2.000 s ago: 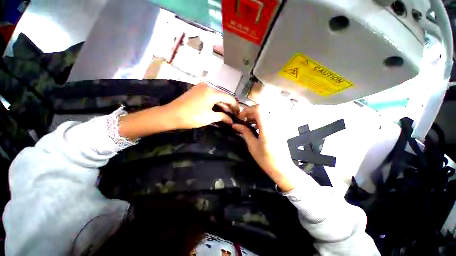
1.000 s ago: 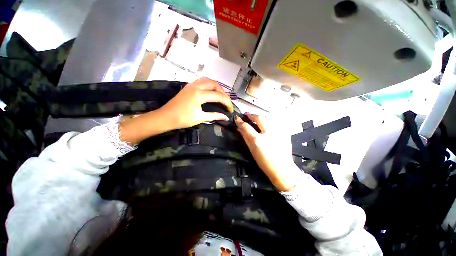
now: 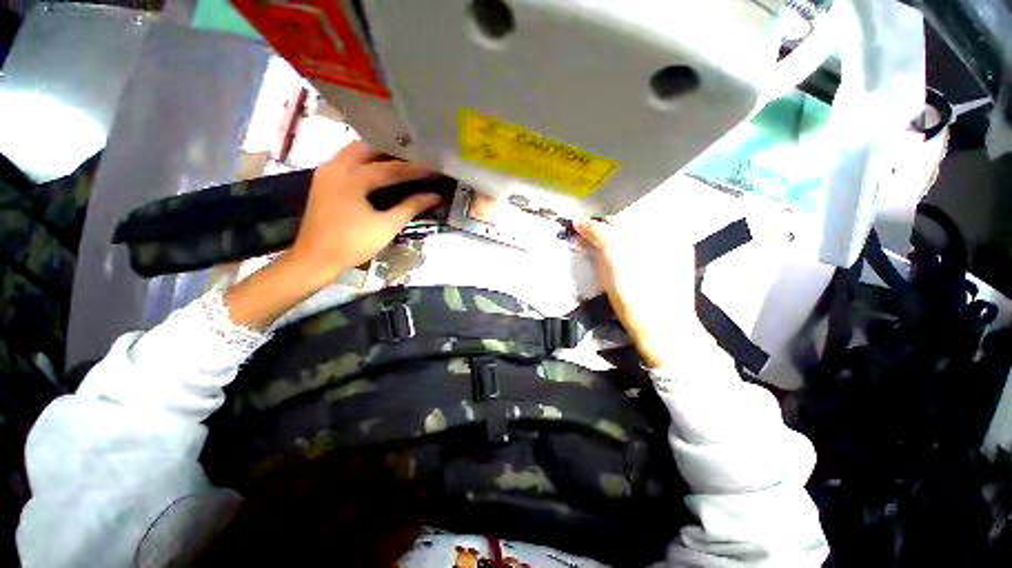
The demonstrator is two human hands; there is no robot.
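Note:
My left hand (image 3: 353, 211) grips the right end of a padded dark camouflage strap (image 3: 222, 231) beside the metal clamp (image 3: 488, 219) under the machine head. The strap's other end extends left over the metal table. My right hand (image 3: 624, 277) is at the head's lower right edge; its fingertips are close to a small dark piece, and whether they hold it is unclear. Several camouflage straps with black buckles (image 3: 396, 320) lie piled in front of me.
The white-grey machine head (image 3: 577, 78) with a yellow label stands just above my hands. Cut black webbing (image 3: 727, 333) lies on the white bed at right. A tangled black webbing heap (image 3: 888, 411) is at far right. Dark camouflage pieces (image 3: 44, 244) are at far left.
My hands, earlier close together on the strap end, are now apart: left at the clamp, right at the head's right side. The strap has moved in towards the clamp. The view has shifted right.

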